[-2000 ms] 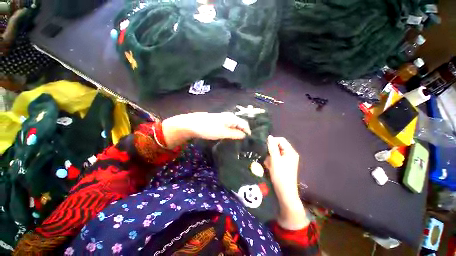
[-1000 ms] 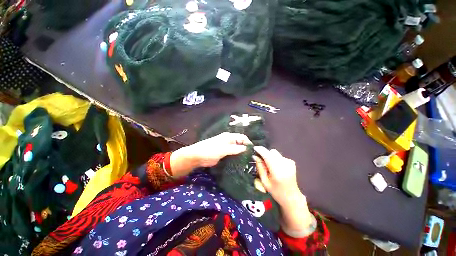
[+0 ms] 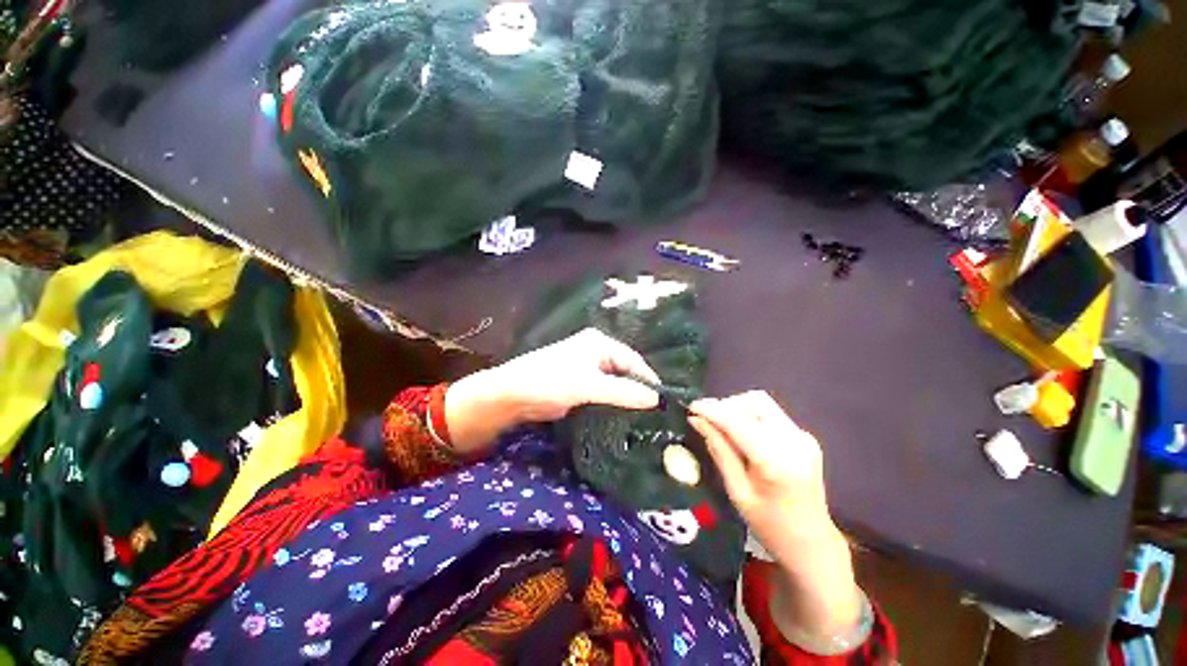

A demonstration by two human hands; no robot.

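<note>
A dark green plush piece (image 3: 612, 445) lies over my lap and the table's near edge, with a white appliqué (image 3: 641, 292), a cream pompom (image 3: 681, 465) and a partly hidden snowman appliqué (image 3: 673, 524). My left hand (image 3: 582, 372) pinches the plush near its upper middle. My right hand (image 3: 764, 455) is just right of it, thumb and index finger pinched together at the plush, close to my left fingertips. A small dark spot shows between the fingertips. A needle or thread is too small to make out.
Green plush heaps (image 3: 508, 143) lie across the table's back. Blue and yellow snips (image 3: 698, 255) and a black cluster (image 3: 833, 254) lie beyond my hands. A yellow sack (image 3: 322, 358) holds green pieces at left. A yellow box (image 3: 1045, 316) and green case (image 3: 1106, 426) are at right.
My right hand first came in to my left fingertips, then shifted slightly right and down. The plush has folded, partly covering the snowman. The view has shifted a little.
</note>
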